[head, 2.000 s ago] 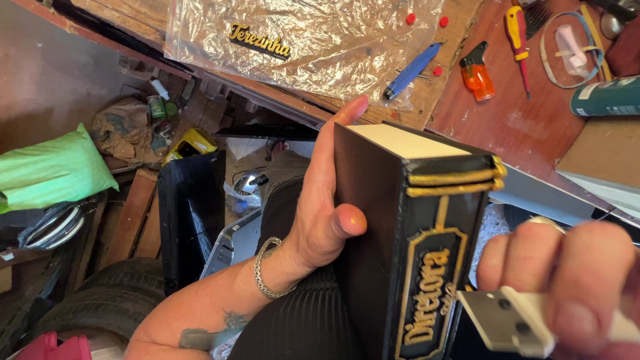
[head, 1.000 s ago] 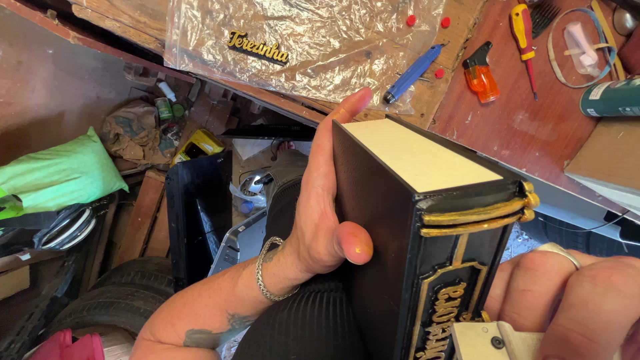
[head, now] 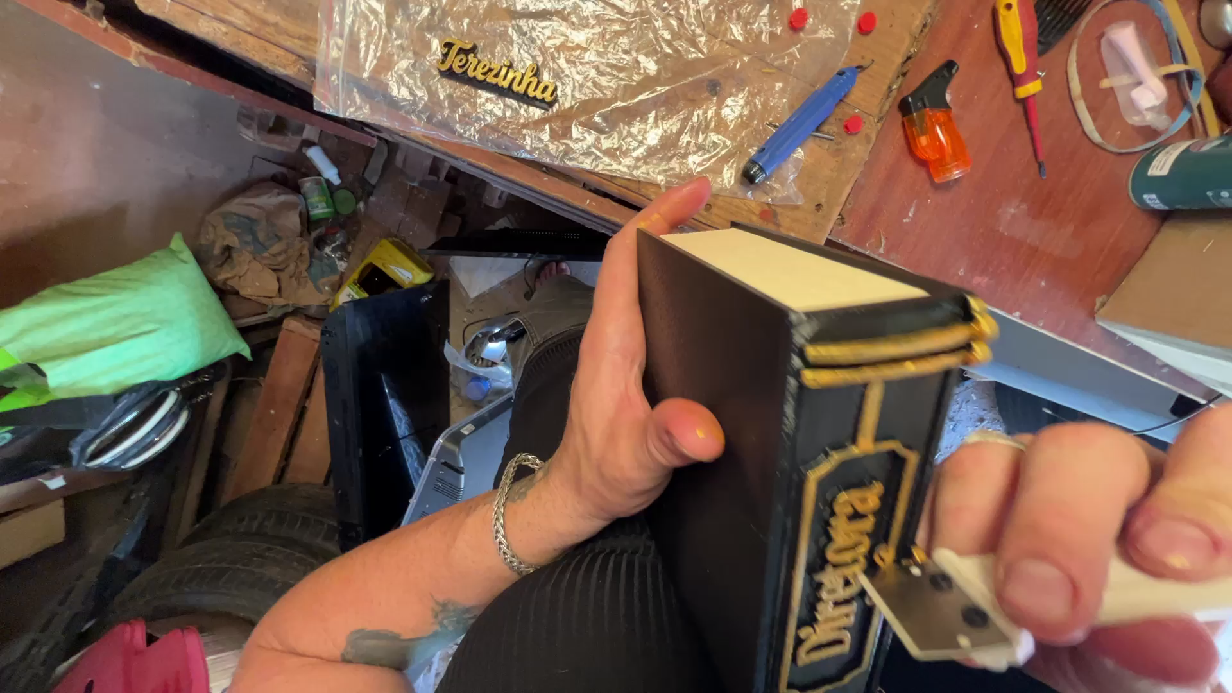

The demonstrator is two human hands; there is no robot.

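A black book-shaped box (head: 731,404) with cream page-like edges stands tilted above my lap, its spine carrying raised gold bands, a gold frame and gold lettering. My left hand (head: 640,414) supports it from the left, thumb on the dark cover and fingers reaching behind it. In my right hand (head: 1068,529) is a pale-handled tool with a short metal blade (head: 938,611); the blade's tip is at the spine's raised lettering. Whether it touches cannot be told. Gold specks mark my left thumb and a right fingertip.
The wooden bench (head: 876,164) carries a clear plastic sheet (head: 626,106), a gold-and-black name plaque (head: 496,72), a blue pen-like tool (head: 804,125), an orange lighter (head: 934,125), a screwdriver (head: 1022,77) and a green can (head: 1184,173). Left below lie a tyre (head: 231,549) and a green bag (head: 125,322).
The book-shaped box tipped to show more of its cream edge, then partly back. The blade, out of sight behind its pale holder one second ago, shows again beside the lettering.
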